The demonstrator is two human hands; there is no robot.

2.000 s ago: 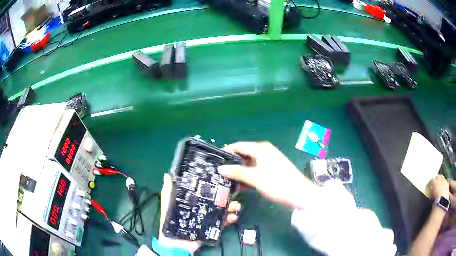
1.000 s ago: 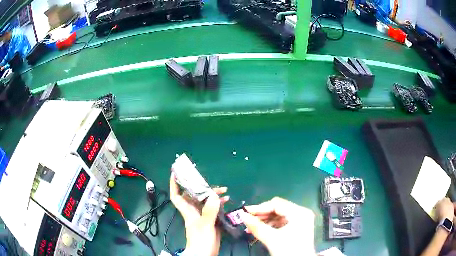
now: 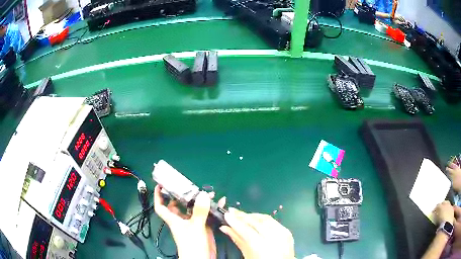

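My left hand (image 3: 183, 222) holds a camera unit (image 3: 174, 180) at the lower centre, its pale side turned up and tilted. My right hand (image 3: 260, 233) grips a dark part (image 3: 218, 213) at the unit's lower right end. Whether this part is joined to the unit I cannot tell. An opened trail camera (image 3: 341, 192) lies to the right, its round lens up and its small display lit pale, with a cable at its lower end. A cyan and magenta card (image 3: 327, 158) lies just above it.
Power supplies (image 3: 65, 187) with red digits and clip leads (image 3: 120, 172) stand left. A black tray (image 3: 386, 167) is at right, where another person's hand with a watch touches a cream sheet (image 3: 428, 188). Black parts (image 3: 204, 68) and open housings (image 3: 345, 91) stand behind. Small scraps lie mid-bench.
The circuit board seen facing me earlier is turned out of view. Since the last earlier frame, both hands have moved slightly left, and the pink-marked piece at my right fingers no longer shows.
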